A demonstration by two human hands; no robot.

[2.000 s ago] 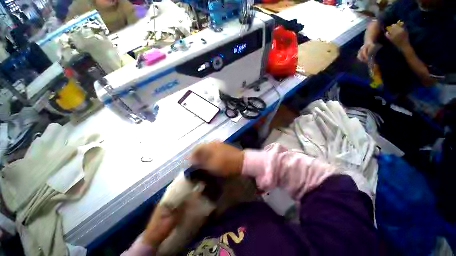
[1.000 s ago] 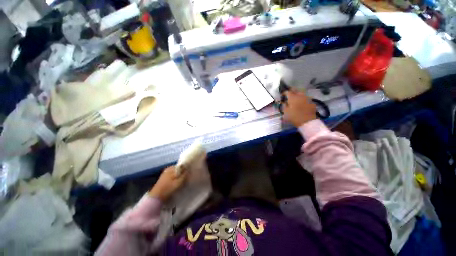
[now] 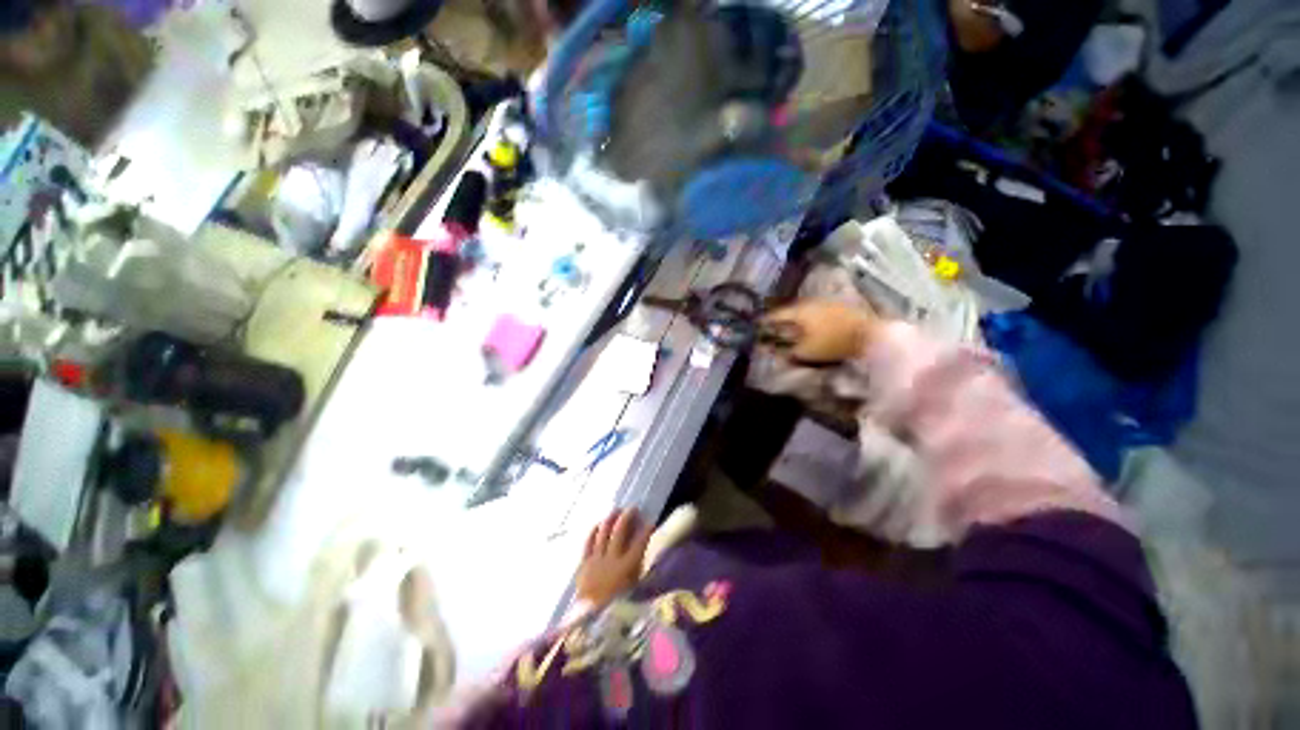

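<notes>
My right hand is closed round a black handle loop of the scissors; their blades point left over the sewing table. My left hand is at the table's front edge, fingers over the edge. A small cream cloth piece shows beside its fingers and seems held; blur and my body hide the rest. Blue thread snips lie on the table between the hands. The phone lies beyond them, its screen pale.
A blue wire-caged fan stands at the top centre. A pink item and a red box are further back. Beige cloth lies at lower left. White pieces and a blue bag are at right.
The view has turned to the right. My right hand has gripped the scissors and moved them towards the table edge. My left hand has moved from over my lap to the table edge.
</notes>
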